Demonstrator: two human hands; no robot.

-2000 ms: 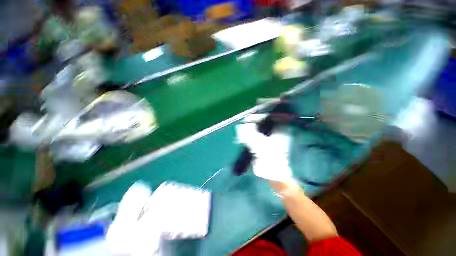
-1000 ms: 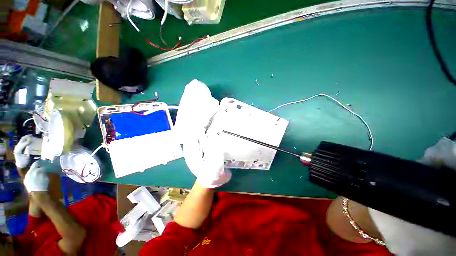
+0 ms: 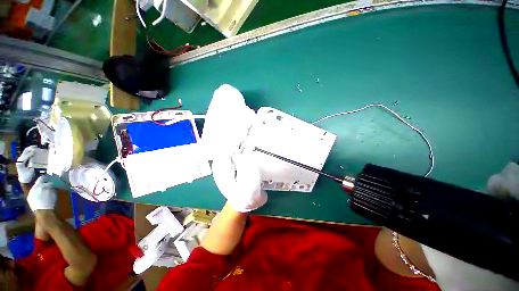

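Note:
A flat white base housing (image 3: 290,149) lies on the green bench in front of me. My left hand (image 3: 246,185), in a white glove, holds its left side; a rounded white part (image 3: 225,116) shows beside the glove, hard to tell from it. My right hand (image 3: 464,266), gloved and partly cut off by the edge, is on the black electric screwdriver (image 3: 427,210). The long thin bit points left, its tip at the housing near my left hand. An open housing with a blue panel (image 3: 162,136) lies to the left.
A thin white wire (image 3: 407,120) curves behind the screwdriver. Tiny screws are scattered on the bench. A black dish-like object (image 3: 134,75) stands by a wooden strip (image 3: 123,34). A carton of white parts (image 3: 165,236) is below the bench edge. Another person's gloved hands (image 3: 42,193) are at far left.
The blurred wide view has given way to a close view of the bench. Over the last second the housing, left hand and screwdriver look nearly the same; cream and white units at the top have shifted.

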